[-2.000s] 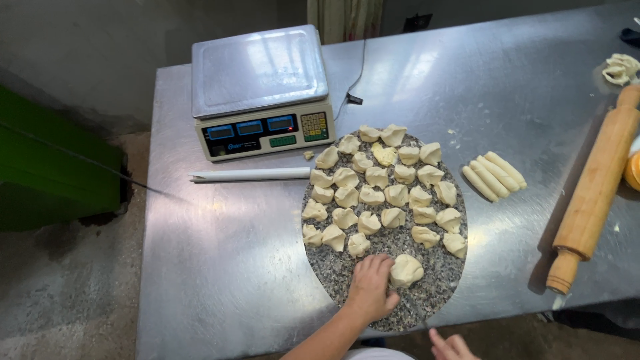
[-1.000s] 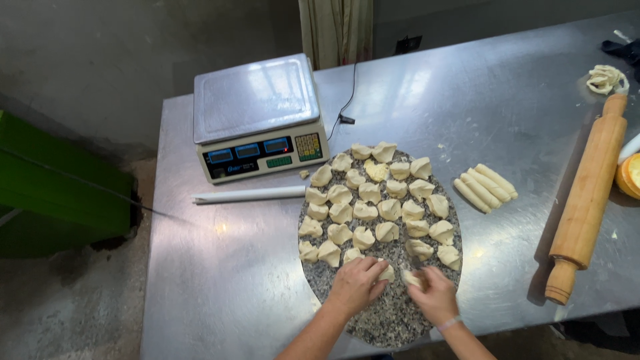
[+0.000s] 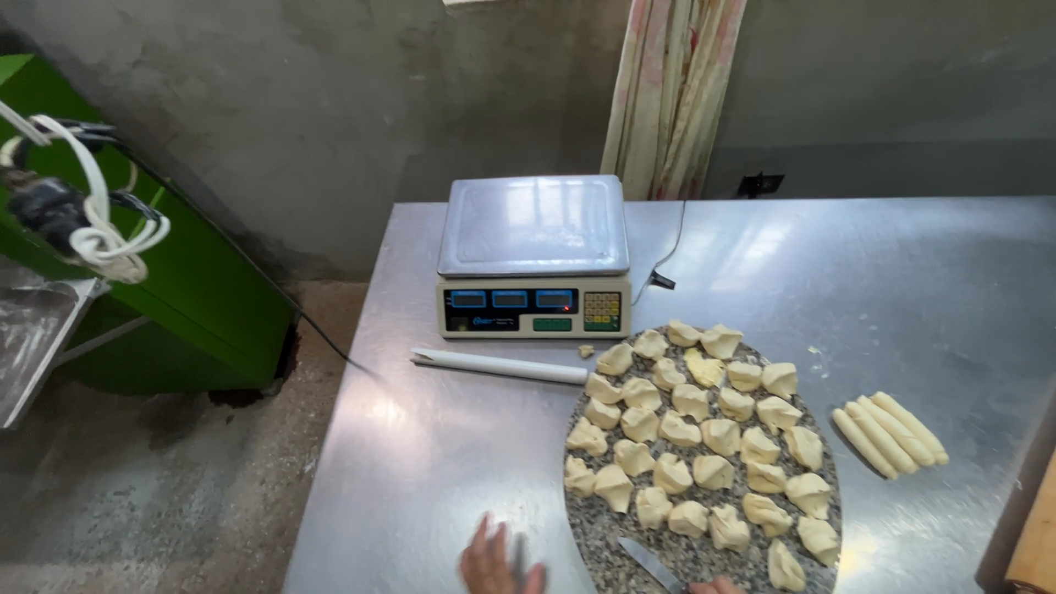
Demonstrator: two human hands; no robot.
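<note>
Rows of pale dough pieces [image 3: 720,436] lie on a speckled granite board [image 3: 602,532]. At the bottom edge, the fingers of my right hand [image 3: 716,586] are at the end of a knife [image 3: 652,564], whose blade rests over the board; the rest of that hand is out of frame. My left hand [image 3: 495,561], somewhat blurred, is over the steel table left of the board, with its fingers apart and nothing in them. Several rolled dough sticks [image 3: 891,435] lie side by side to the right of the board.
A digital scale [image 3: 535,256] stands behind the board, its cord running back. A white tube [image 3: 503,365] lies at the board's left. The steel table [image 3: 396,462] ends at the left, beside a green machine [image 3: 165,289]. Part of a wooden rolling pin [image 3: 1035,544] shows at right.
My left hand has moved left, off the board. More separate dough pieces lie near the board's front, and a knife now shows at my right hand. The view has swung left and up.
</note>
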